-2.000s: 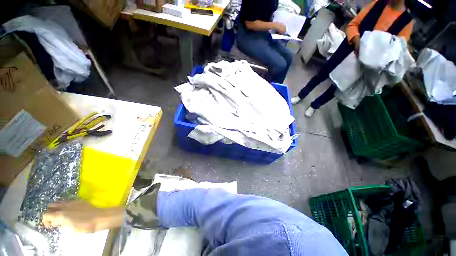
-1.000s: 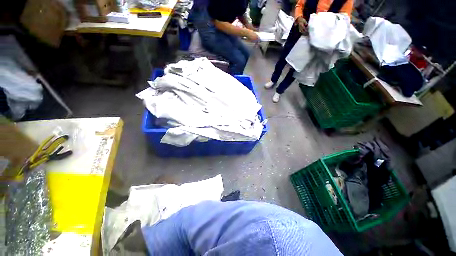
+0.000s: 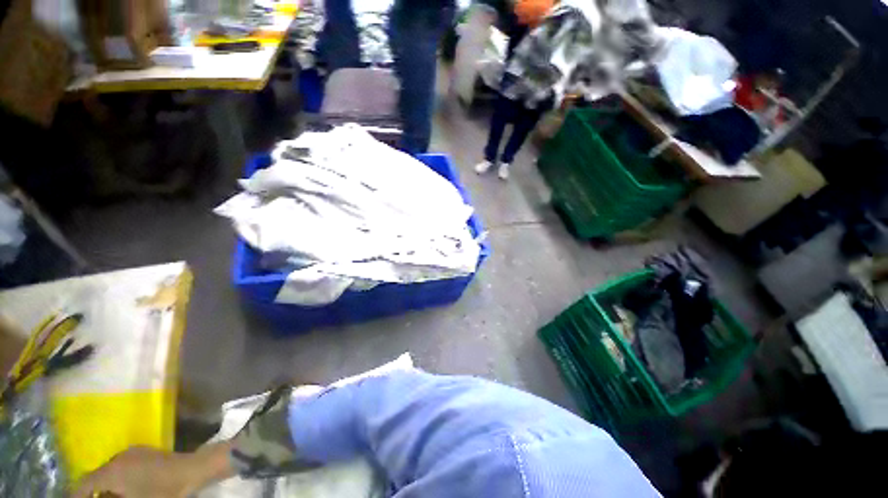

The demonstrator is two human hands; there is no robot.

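My right hand [image 3: 151, 473] is at the lower left, over the near edge of the table [image 3: 107, 316], cut off by the bottom of the frame. Its fingers are mostly hidden, so its grip cannot be told. A camouflage band [image 3: 261, 436] is at the wrist, over a blue sleeve. A pale garment [image 3: 326, 480] lies under my forearm. Yellow-handled pliers [image 3: 41, 352] lie on the table beside a heap of small silvery pieces [image 3: 27, 457] at the left edge. My left hand is not in view.
A blue crate [image 3: 360, 309] heaped with pale garments [image 3: 360, 219] stands on the floor ahead. A green crate [image 3: 672, 394] holds dark garments; another [image 3: 599, 190] stands behind. One person [image 3: 414, 68] stands beyond the blue crate; another [image 3: 511, 122] is behind a blurred pale garment.
The view has swung right. My right hand, out of view one second ago, shows again at the lower left. The seated person now stands. The other person's garment is spread out and blurred.
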